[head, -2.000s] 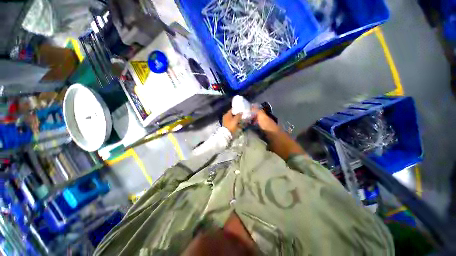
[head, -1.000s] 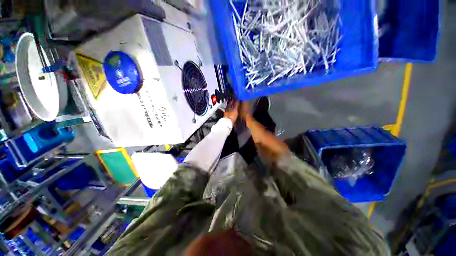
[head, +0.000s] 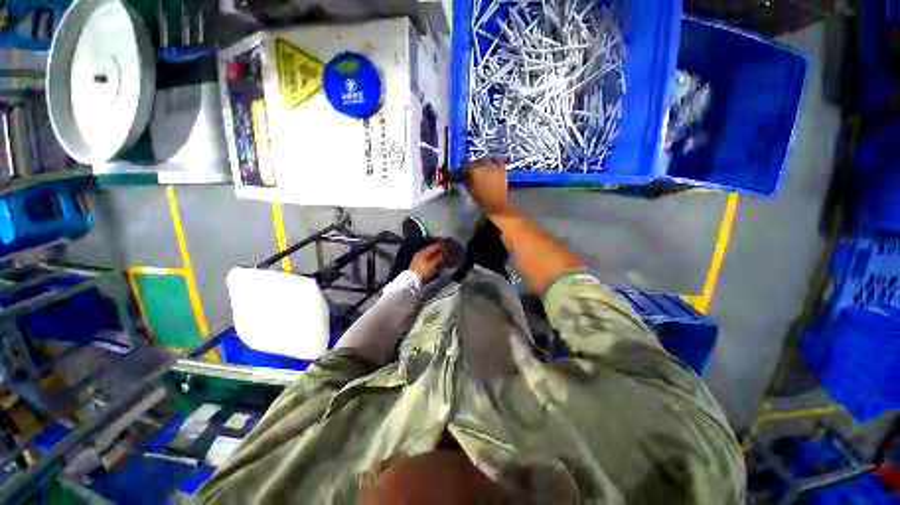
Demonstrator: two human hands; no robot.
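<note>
My right hand [head: 487,184] is at the near left corner of a blue bin [head: 632,179], its fingers curled beside the red switch on the side of a white machine [head: 395,108]. A small dark shape shows at its fingertips; I cannot tell what it is or whether the hand grips it. The bin holds a heap of pale cut tubes or wires [head: 553,89]. My left hand [head: 427,261] is lower, in front of my body, its fingers partly curled and blurred. I cannot tell if it holds anything.
A large white reel [head: 100,78] stands left of the machine. A white stool seat [head: 279,313] is at lower left, by a dark metal frame. A second blue bin [head: 745,108] adjoins the first; another blue bin [head: 681,330] is at lower right, partly behind my sleeve.
My hands have moved apart: the right is at the bin corner, the left lower down. The white bundle seen in my hands two seconds ago no longer shows. The view has turned and shifted.
</note>
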